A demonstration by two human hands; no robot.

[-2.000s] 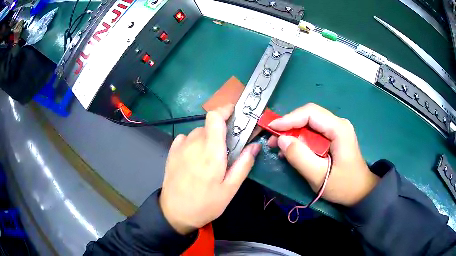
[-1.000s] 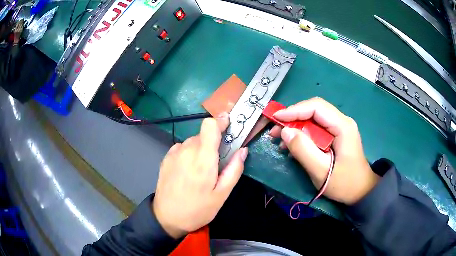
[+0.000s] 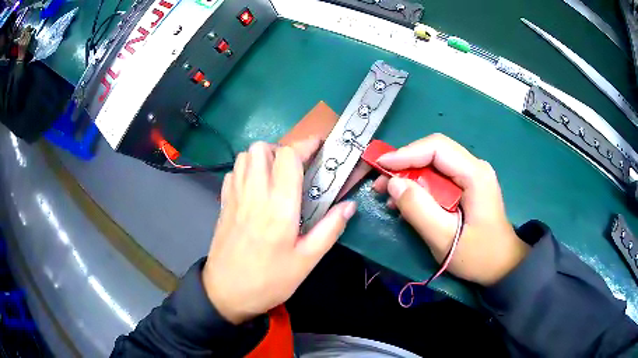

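A grey contact strip [image 3: 355, 129] with a row of shiny round studs and thin wire loops lies slanted across an orange-brown plate [image 3: 310, 126]. My left hand [image 3: 262, 227] holds the strip's near end between thumb and fingers and hides that end. My right hand [image 3: 455, 203] grips a red handpiece [image 3: 420, 178] like a pen. Its thin tip is at a stud near the strip's middle; whether it touches is too small to tell. A thin red-dark wire [image 3: 458, 238] trails from the handpiece.
A control box [image 3: 203, 77] with red-lit switches and an orange-red connector [image 3: 170, 150] stands at left. A white rail [image 3: 448, 63] runs behind, with a pen [image 3: 459, 45] on it. Other strips [image 3: 577, 133] lie at right. A person's hand [image 3: 23, 43] shows far left.
The strip has shifted slightly left and toward the near side, with my left hand. My left fingers now cover more of the plate and black cable. The handpiece tip has moved slightly along the strip.
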